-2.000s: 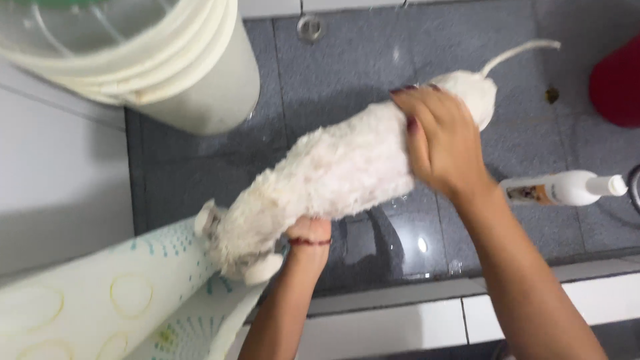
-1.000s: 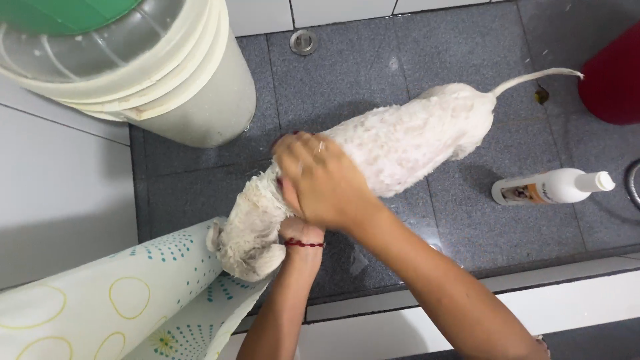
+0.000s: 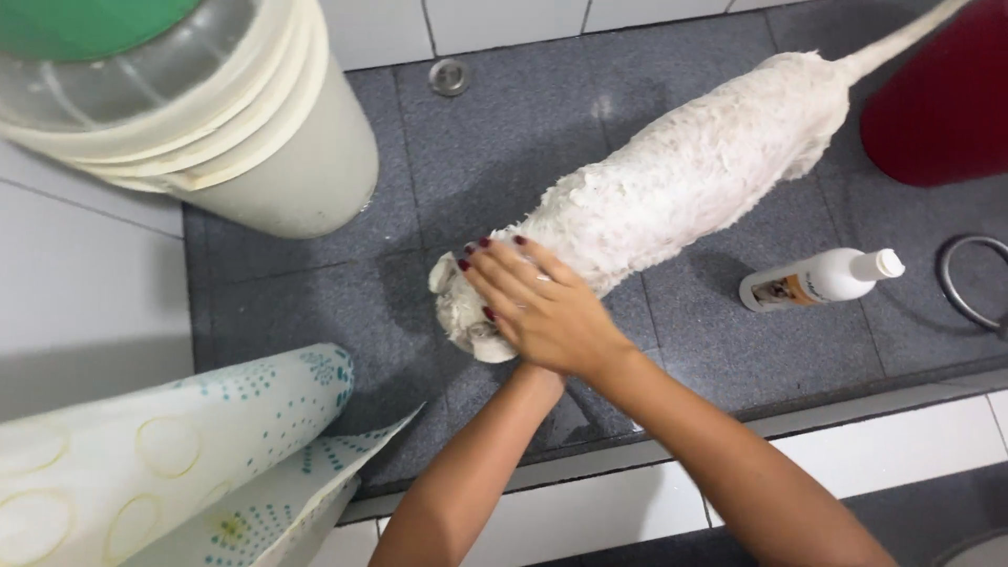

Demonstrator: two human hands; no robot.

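A wet white dog (image 3: 677, 181) stands on the grey tiled shower floor, its head toward the lower left and its tail toward the upper right. My right hand (image 3: 543, 303) lies flat on the back of its head and neck, fingers slightly apart and dark red nails showing. My left forearm passes beneath my right wrist, and my left hand (image 3: 545, 379) is mostly hidden under the dog's head or neck, so its grip cannot be seen. A white plastic bottle (image 3: 835, 277) with a printed label stands to the right of the dog.
A large whitish bucket (image 3: 315, 157) with a green object (image 3: 94, 27) in its top is at upper left. A patterned shower curtain (image 3: 197, 425) hangs at lower left. A red bucket (image 3: 945, 110), a metal ring (image 3: 957, 283), a floor drain (image 3: 450, 76) and a raised curb (image 3: 598, 465) are around.
My right hand has moved from the dog's rump along its back to its head. The dog's head has come away from the shower curtain. The view has shifted.
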